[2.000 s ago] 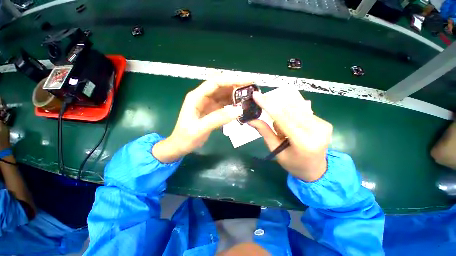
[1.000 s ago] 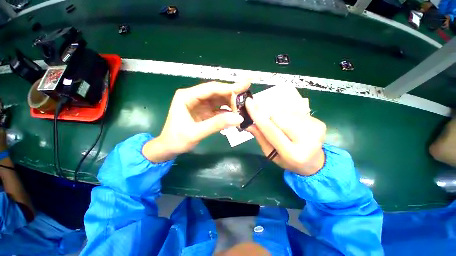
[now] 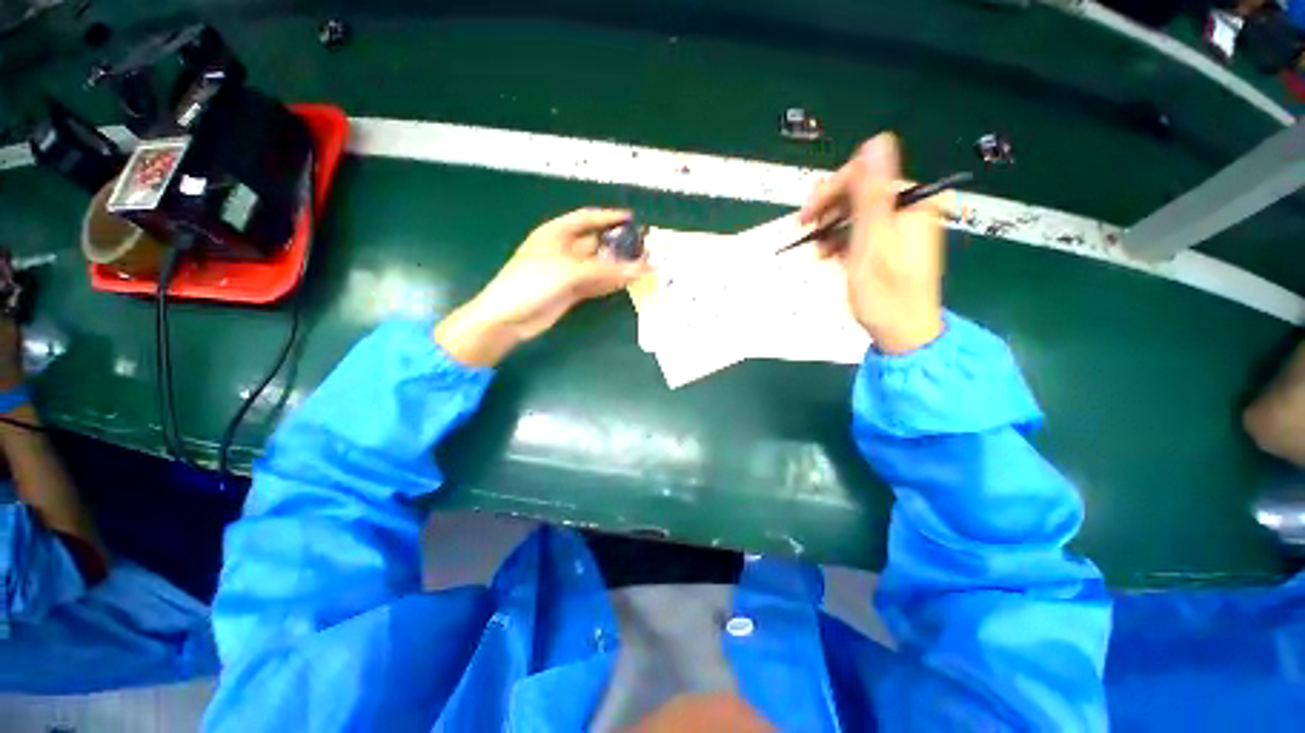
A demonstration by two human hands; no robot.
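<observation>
My left hand point(image 3: 551, 277) holds a small dark watch body point(image 3: 624, 239) between its thumb and fingers, at the upper left edge of the sticker sheets. My right hand point(image 3: 890, 258) holds thin black tweezers point(image 3: 916, 192) like a pen, with the tip pointing left and down over the sheets. The white sticker sheets point(image 3: 744, 298) overlap on the green worktop, with faint small marks on them. Whether anything is at the tool's tip is too small to tell.
A black box with cables point(image 3: 243, 179) and a tape roll point(image 3: 122, 232) are in a red tray point(image 3: 272, 279) at the left. Waiting units point(image 3: 802, 125) lie beyond the white edge rail point(image 3: 501, 152). A grey post point(image 3: 1216, 179) stands at the right. Parts of other people show at both sides.
My hands have moved apart. My left hand took the watch body up and left; my right hand moved up, its tool now over the sheets, which are more exposed. The view has shifted somewhat.
</observation>
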